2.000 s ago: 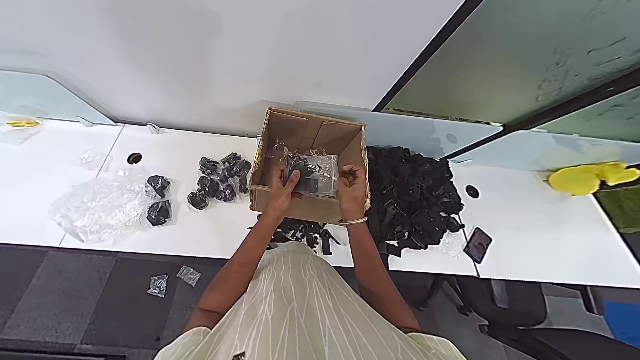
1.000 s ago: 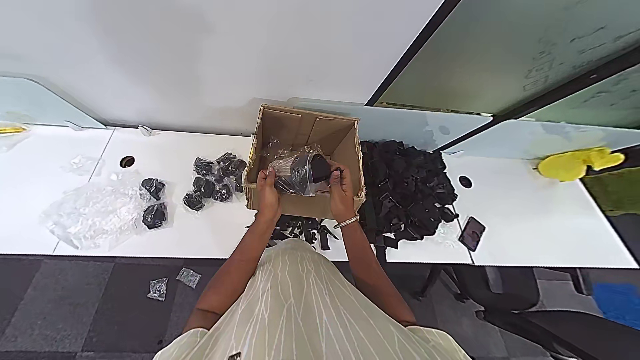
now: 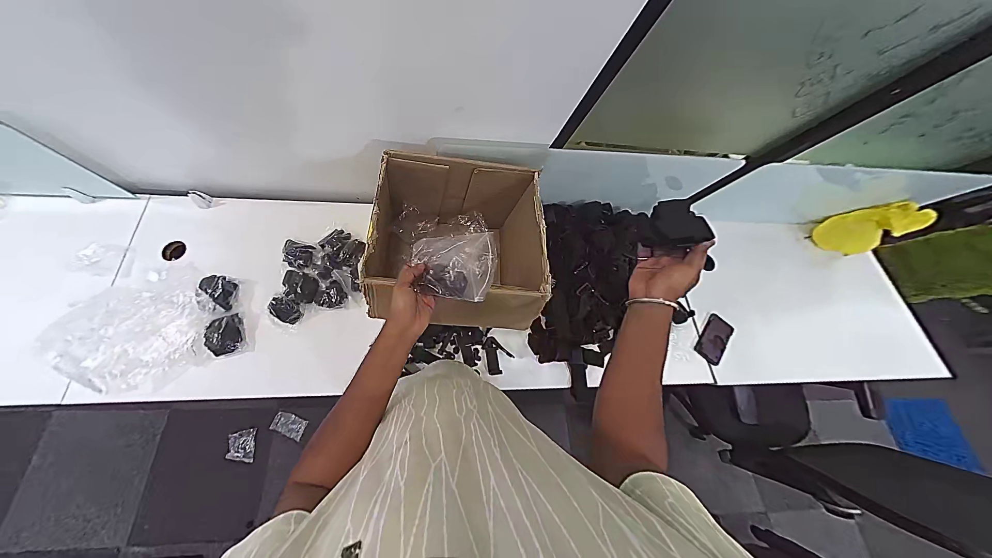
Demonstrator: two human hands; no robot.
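Observation:
My left hand (image 3: 411,298) grips a clear plastic bag (image 3: 465,260) with something dark in its lower part, over the near side of an open cardboard box (image 3: 500,310). Out to the right, my right hand (image 3: 670,271) holds a black item (image 3: 678,225) above the right edge of a big heap of black pieces (image 3: 585,271); its exact kind is unclear. More crumpled clear plastic (image 3: 418,221) lies inside the box. Small black parts (image 3: 465,341) are scattered between the box and my body.
Left of the box lie bagged black items (image 3: 302,287) and two more (image 3: 223,333) by a pile of clear bags (image 3: 128,333). A phone (image 3: 714,339) and a yellow object (image 3: 868,229) are at the right. An office chair (image 3: 868,473) stands below the table edge.
My right hand has left the bag over the box and moved right, and now holds a black item. My left hand still holds a bag, which looks flatter than before.

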